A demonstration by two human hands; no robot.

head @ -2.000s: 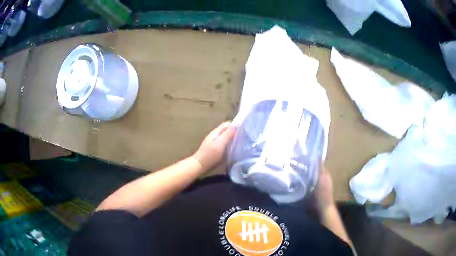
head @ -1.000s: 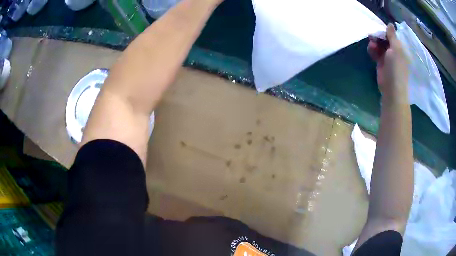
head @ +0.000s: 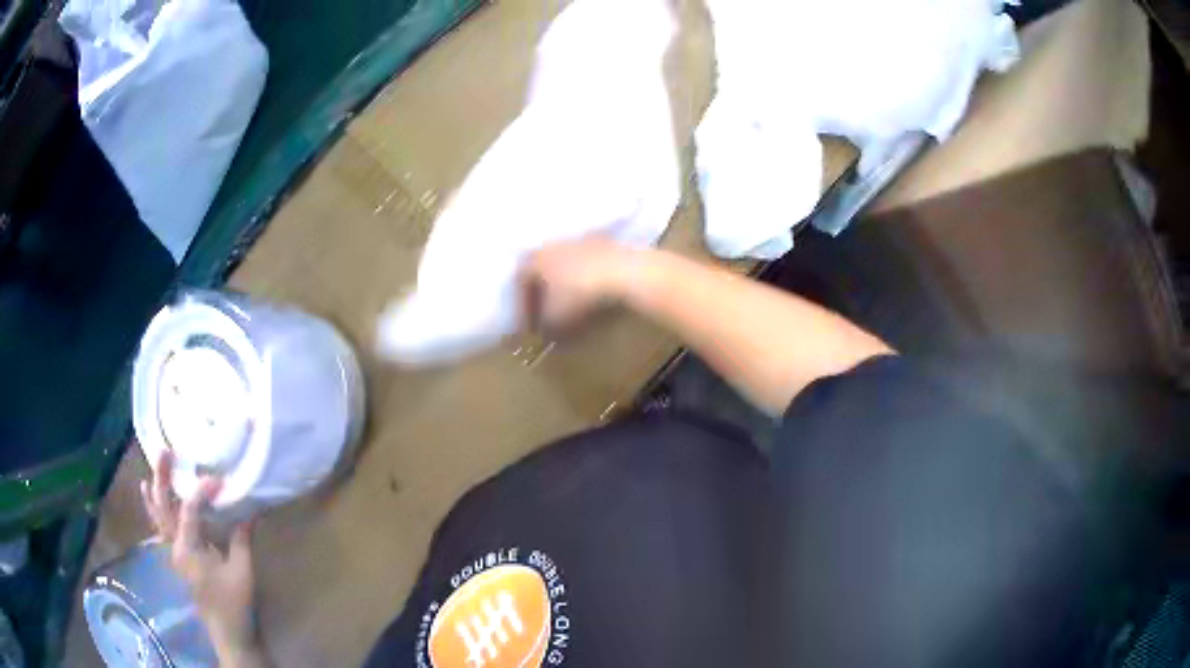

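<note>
A clear container unit (head: 281, 405) lies on its side on the cardboard sheet (head: 392, 450) at the left, its round white end facing left. My left hand (head: 202, 529) touches the lower edge of that round end with spread fingers. My right hand (head: 574, 287) grips the edge of a white protective bag (head: 574, 157), which stretches up over the cardboard and looks flat. The right hand is slightly blurred.
A second clear unit (head: 150, 613) is at the lower left, partly behind my left forearm. A pile of white bags (head: 848, 65) is at the upper right, beside a brown carton (head: 1018, 111). Another white bag (head: 176, 98) lies on the green conveyor belt (head: 307, 52) at upper left.
The view has turned to the right. My hands have left the white bag held over the belt. My left hand is now at the clear unit, my right hand on another bag.
</note>
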